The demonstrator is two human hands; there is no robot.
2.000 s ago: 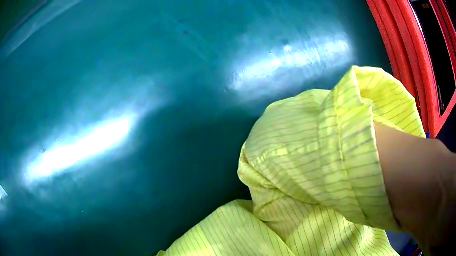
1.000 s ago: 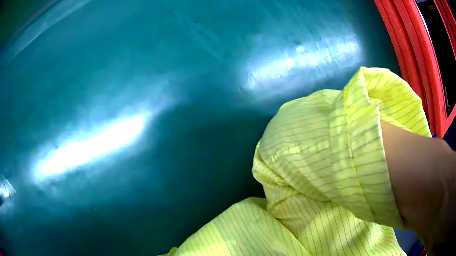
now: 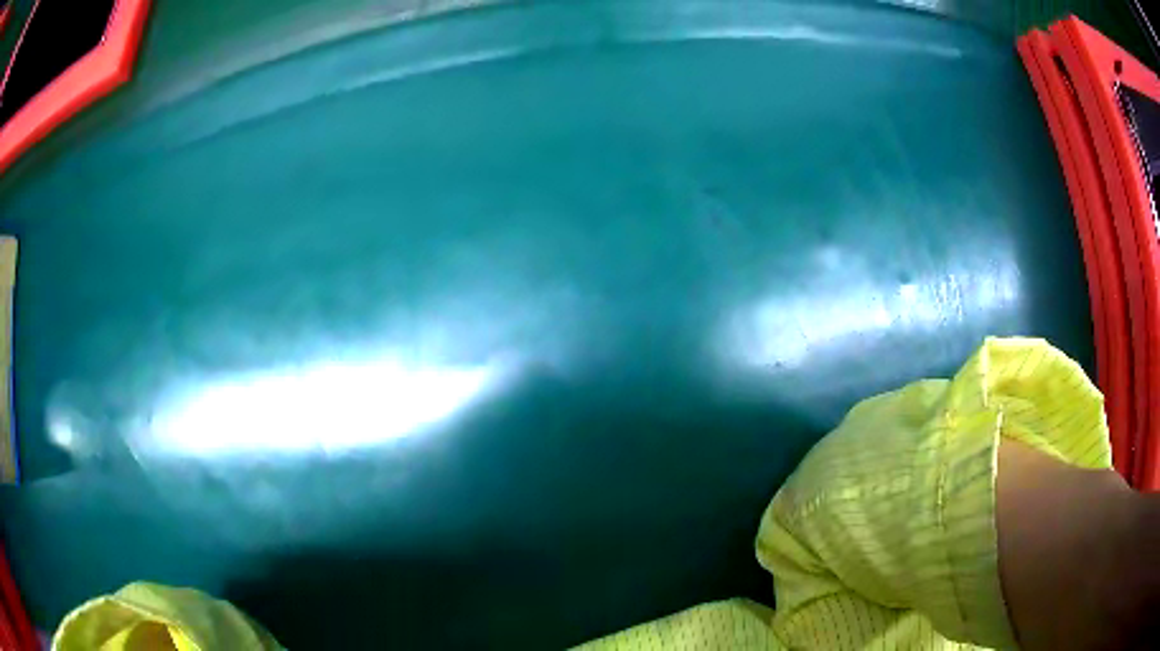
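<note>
The green mat (image 3: 611, 293) fills most of the view, shiny with two bright glare patches. My right forearm (image 3: 1081, 547), in a yellow striped sleeve (image 3: 890, 509), runs out at the lower right edge, and the right hand itself is cut off. A second yellow sleeve (image 3: 159, 617) shows at the lower left, and no left hand is seen with it. No panel is seen in either hand.
Stacked orange-red foam trays (image 3: 1094, 242) stand at the right edge, with a dark panel surface partly showing. Another orange-red frame (image 3: 96, 64) with a dark inside is at the upper left. A pale strip (image 3: 8, 356) and a bit of red are at the left edge.
The view has turned and shifted left, showing the mat's far edge and the upper-left frame. The left sleeve has come into view. The right sleeve sits lower and further right in the picture.
</note>
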